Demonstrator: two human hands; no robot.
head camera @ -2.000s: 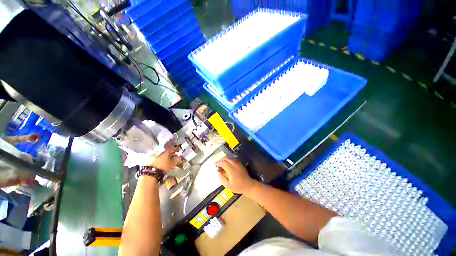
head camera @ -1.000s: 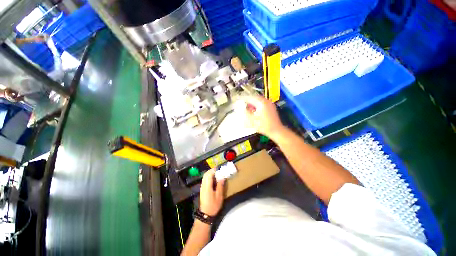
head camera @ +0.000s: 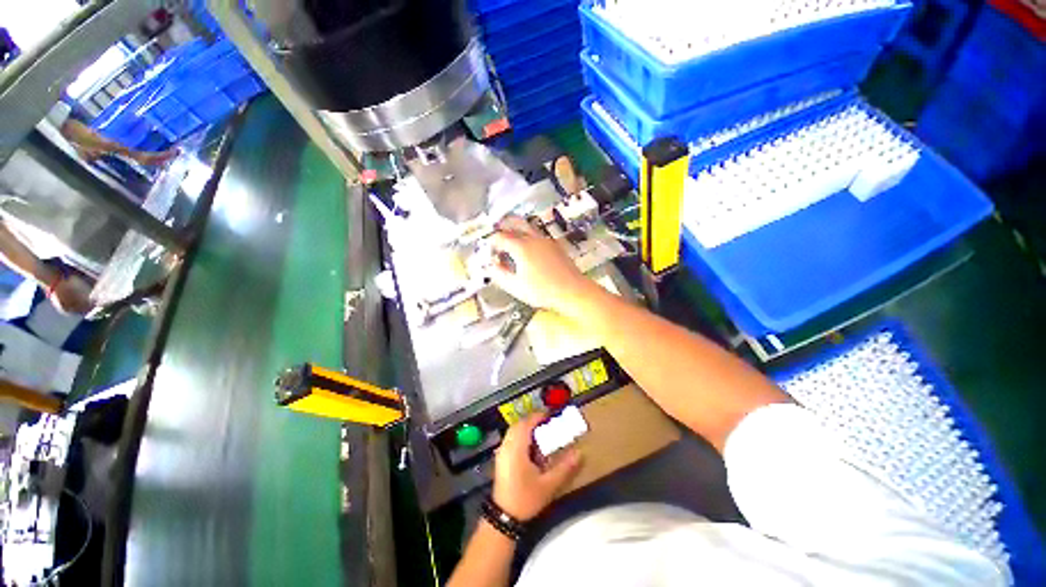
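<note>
My right hand is over the fixture on the silver plate, fingers bent down at its middle. Whether it holds a part is hidden by the fingers and glare. My left hand is at the front panel with thumb and fingers around a white plastic part, at the upper left of the cardboard pad. The red stop button is just above that part, and the left green button is left of my hand.
The black machine head stands above the fixture. Yellow-black bars flank the plate. A blue tray, partly filled with white rows, is at right; a full supply tray is below it. A person's arm shows beyond the green conveyor.
The view has swung so the machine sits more upright. My left hand has left the fixture for the white part at the panel. My right hand has moved from the plate's right side onto the fixture.
</note>
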